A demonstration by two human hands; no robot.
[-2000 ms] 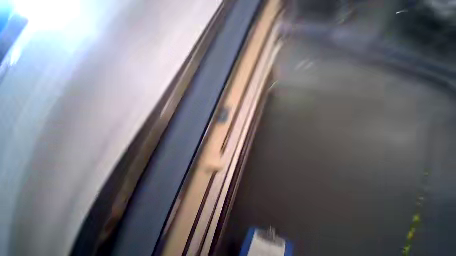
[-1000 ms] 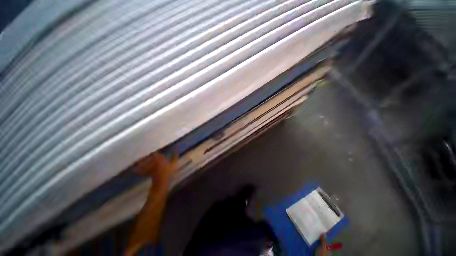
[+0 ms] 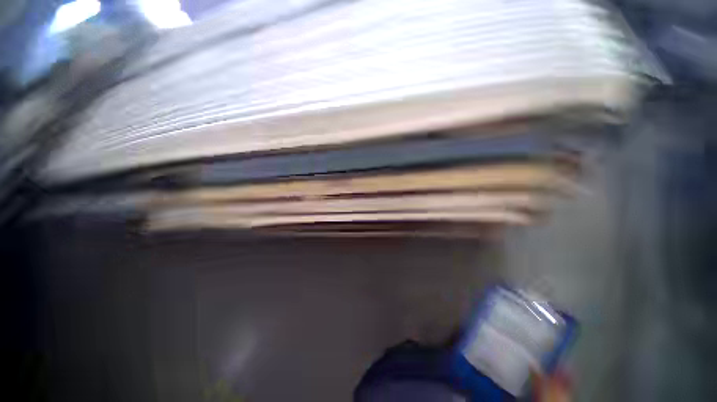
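A blue clipboard [image 3: 472, 379] is at the lower right, tilted, with a white sheet [image 3: 503, 345] on it and a shiny clip [image 3: 544, 311] at its upper edge. My right hand [image 3: 553, 385] is at the clipboard's lower right edge, gripping it. It is blurred and cut off by the bottom of the picture, with a reddish patch at the fingers that I cannot make out clearly. My left hand is not in view. Writing on the sheet is too blurred to read.
A large rack with a ribbed white top [image 3: 377, 55] spans the upper picture. Blue-grey and beige layers [image 3: 354, 184] show beneath its edge. The dark floor [image 3: 314, 306] lies in front. A dark rounded shape [image 3: 409, 377] is at the bottom, beside the clipboard.
The view has turned, so the rack edge now runs nearly level. My left hand, at the rack's layers a second ago, has left the picture. The clipboard remains at the lower right.
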